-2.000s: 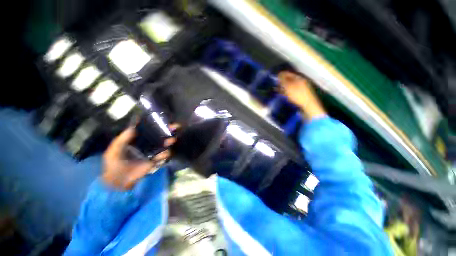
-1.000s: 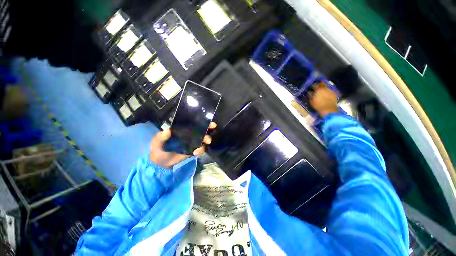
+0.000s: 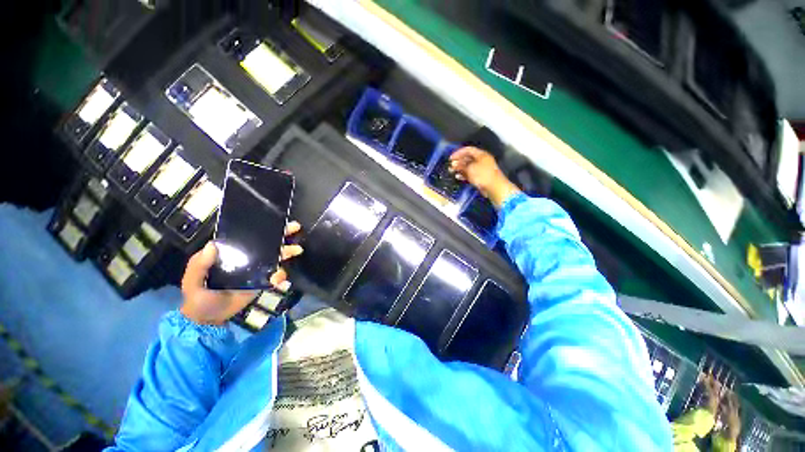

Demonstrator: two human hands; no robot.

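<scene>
My left hand (image 3: pixel 212 281) holds a phone unit (image 3: pixel 253 225) with its glossy black screen facing up, left of the foam tray. My right hand (image 3: pixel 477 168) reaches over the third of the blue parts bins (image 3: pixel 413 144), fingertips close together at its opening; whether a part is pinched between them cannot be told. The bins hold small dark parts. Several phones (image 3: pixel 386 267) lie screen up, side by side, in the black foam tray (image 3: pixel 304 150) in front of me.
Open phones with pale rectangles (image 3: pixel 139 154) lie in black side trays at the left, with more stacked below. Behind the bins runs a pale shelf edge (image 3: pixel 521 122) with a green surface (image 3: pixel 565 97). A person's yellow sleeve (image 3: pixel 695 427) shows at the lower right.
The whole view has shifted, so both hands and the trays appear further left. My left hand still holds the phone screen up. My right hand is still at the blue bins.
</scene>
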